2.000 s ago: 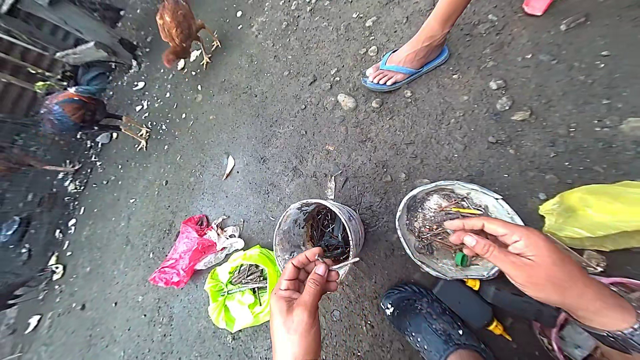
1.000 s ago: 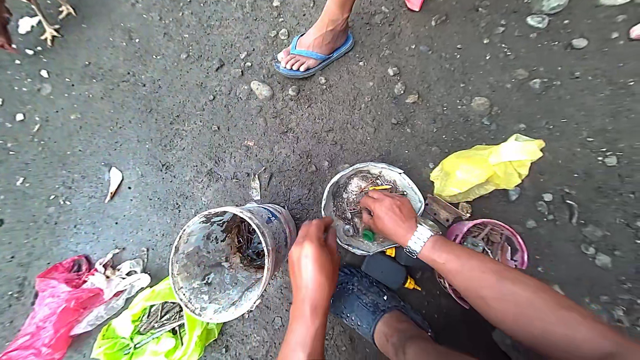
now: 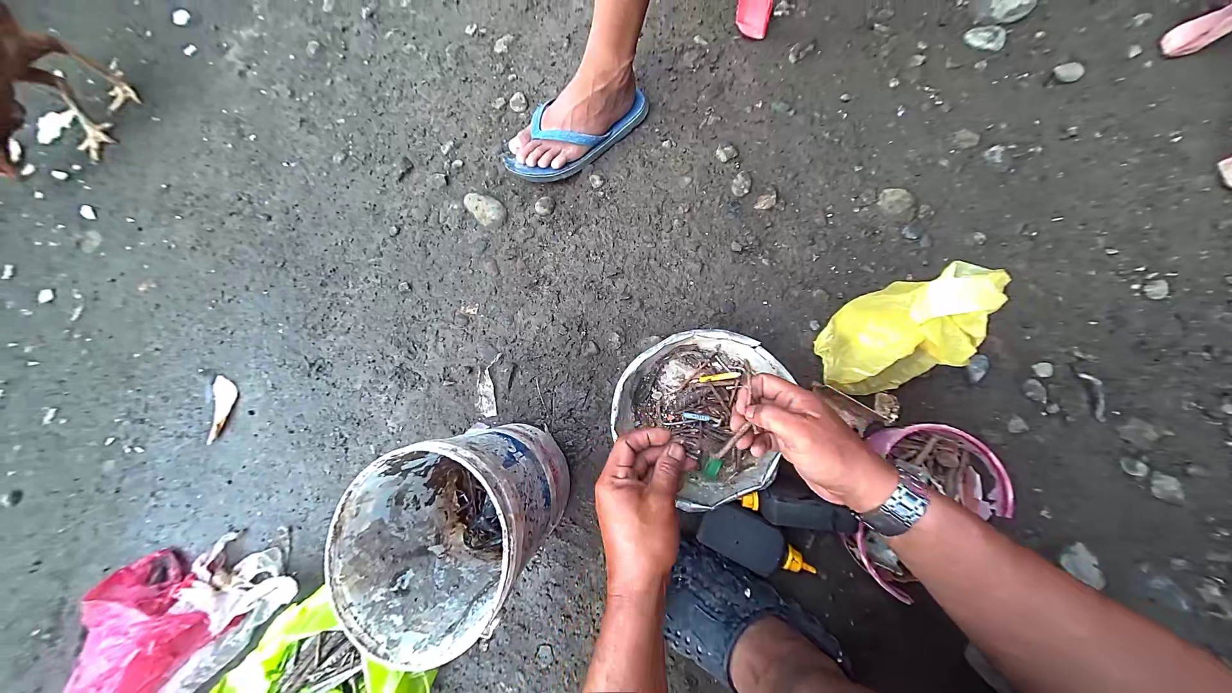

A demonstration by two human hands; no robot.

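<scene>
A round, shallow container with a pale rim [image 3: 628,385] holds thin brown sticks, a yellow piece and a green piece. Over its right part, my right hand [image 3: 804,433] pinches a small brown stick [image 3: 736,441]; a metal-banded watch [image 3: 902,502] is on that wrist. My left hand [image 3: 643,491] is at the container's lower left rim, thumb and fingertips close together; whether something small is between them I cannot tell. To the left, a dirty white bucket [image 3: 414,568] lies tilted, its mouth toward me, with dark matter inside.
Near my shoe [image 3: 707,606] lie black bottles with yellow tips [image 3: 741,541]. A pink-rimmed basket [image 3: 996,467] holds sticks. Around are a yellow plastic bag [image 3: 905,327], a pink bag [image 3: 144,616] and a lime-green bag [image 3: 303,630] with sticks. Another person's foot in a blue flip-flop [image 3: 577,135] and a chicken [image 3: 58,87] are farther off.
The thin stick my left hand held at the bucket two seconds ago is no longer seen there; that hand is now at the shallow container. My right hand has lifted from the container's contents. The view has shifted.
</scene>
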